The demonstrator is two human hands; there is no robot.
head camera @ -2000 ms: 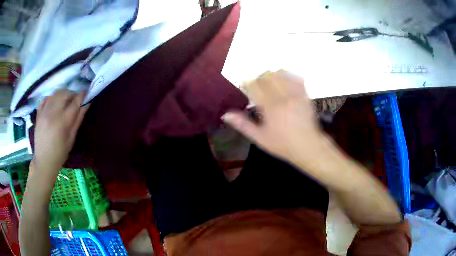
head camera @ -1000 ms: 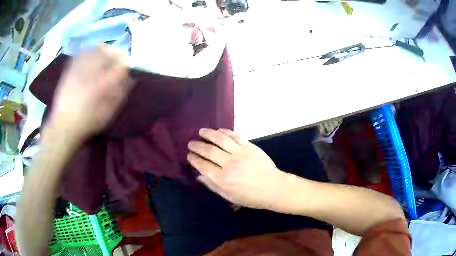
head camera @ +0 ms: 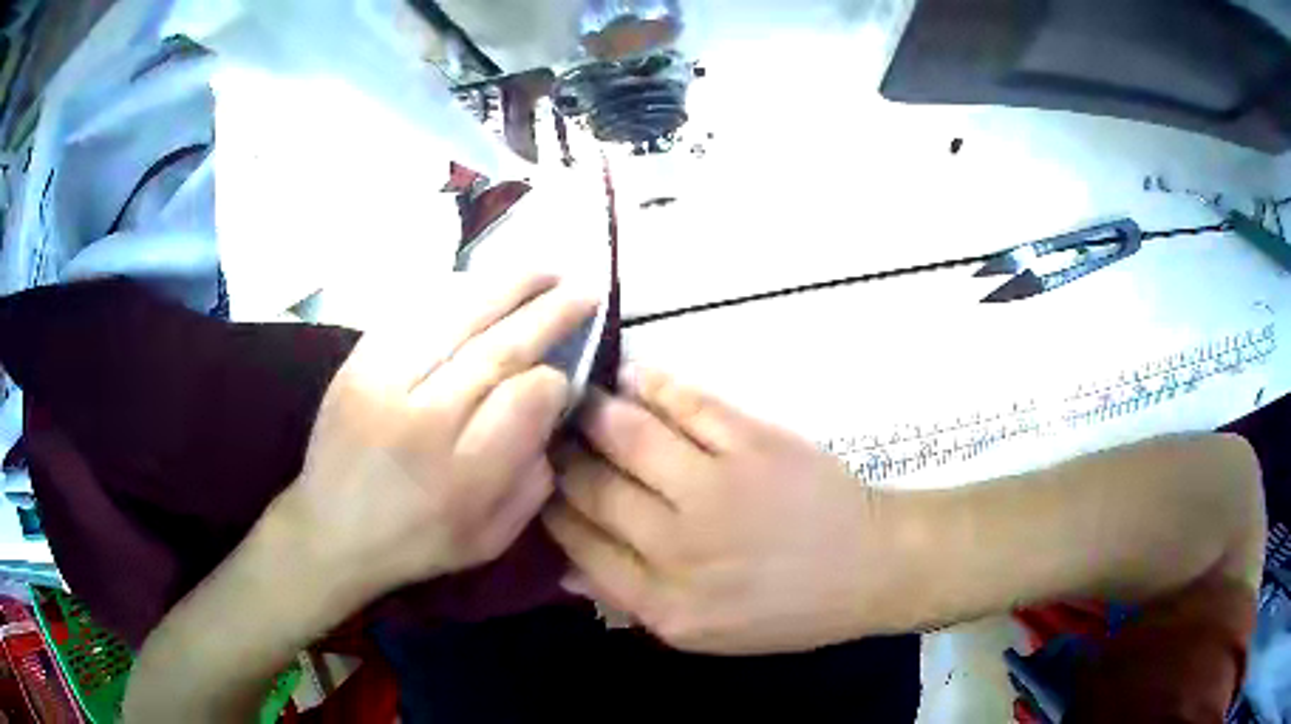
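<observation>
The maroon panel (head camera: 156,424) spreads from the left to under both hands and hangs over the table's front edge. A light panel (head camera: 340,184), glaring white, lies above it, with a narrow dark maroon edge running up toward the presser foot and needle (head camera: 559,127). My left hand (head camera: 453,424) has its fingertips on the cloth edge and pinches it. My right hand (head camera: 708,516) pinches the same seam edge just right of it, and the fingertips of both hands nearly meet. The exact grip under the fingers is hidden.
The thread tension assembly (head camera: 633,92) is right of the needle. Thread snips (head camera: 1062,259) lie at the right on a dark cord. A printed ruler (head camera: 1062,407) runs along the front edge. A dark panel (head camera: 1097,64) is at upper right, a green basket (head camera: 92,658) at lower left.
The view has moved closer to the needle. My left hand has come right and down to the seam edge, beside my right hand. The maroon panel now lies more to the left.
</observation>
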